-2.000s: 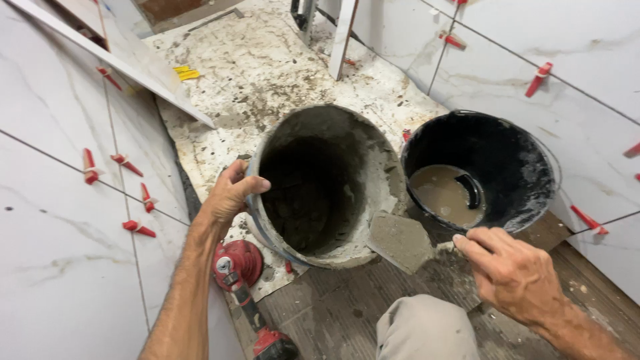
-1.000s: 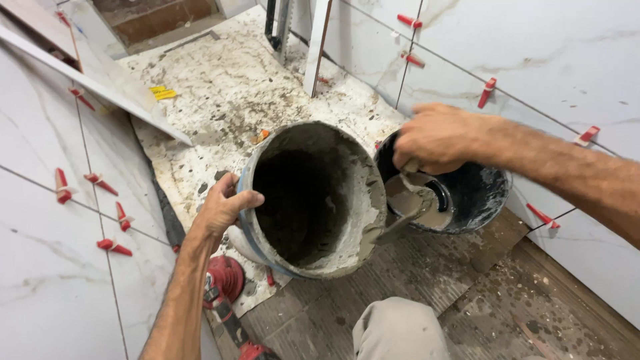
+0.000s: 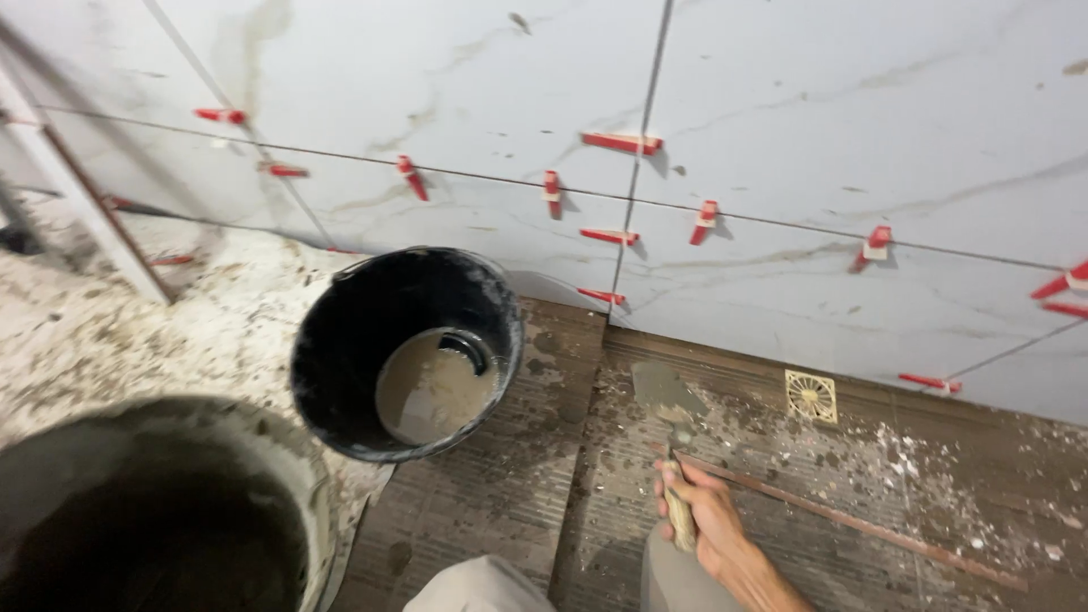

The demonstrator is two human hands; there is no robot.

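Observation:
My right hand [image 3: 710, 518] grips the wooden handle of a pointing trowel [image 3: 667, 389], low over the brown floor right of the buckets. Its grey blade points away from me and looks wet. Left of it stands a black bucket [image 3: 310, 357] with cloudy water [image 3: 416, 387] and a dark curved object inside. A larger mortar-caked bucket [image 3: 319, 501] is at the lower left, its inside dark. My left hand is out of view.
Marble-look wall tiles [image 3: 807, 119] carry several red levelling wedges [image 3: 552, 194]. A square floor drain [image 3: 810, 396] lies near the wall. A thin strip [image 3: 850, 518] crosses the debris-strewn floor. A stained white sheet [image 3: 229, 340] lies under the large bucket, and a white-edged panel [image 3: 102, 221] leans at the left.
The view has swung right. My right hand, over the black bucket a second ago, is now right of it with the trowel. My left hand, earlier on the large bucket's rim, has left view.

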